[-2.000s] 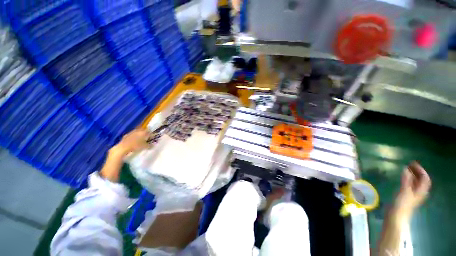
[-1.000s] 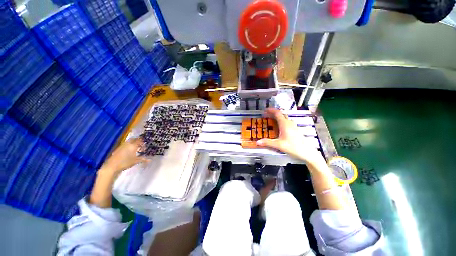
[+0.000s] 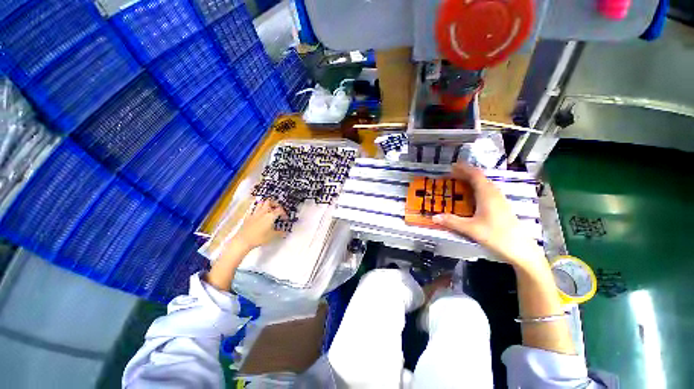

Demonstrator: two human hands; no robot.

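The orange fixture sits on the silver slotted table with a black part seated in its recesses. My right hand is at the fixture's right side, thumb at the front edge and fingers at the back corner, spread apart. Rows of black openwork frames lie on the white foam stack at left. My left hand is over the stack's left part, fingertips touching a frame at the front of the rows. I cannot tell if it grips it.
The machine head with a large red button overhangs the slotted table. Blue crates stand at left. A yellow tape roll sits at the edge of the green conveyor, which carries black frames. A brown box is below the stack.
My right hand has come from over the conveyor to the fixture and stays there. My left hand has moved from the stack's left edge inward to the front frames. The view has shifted.
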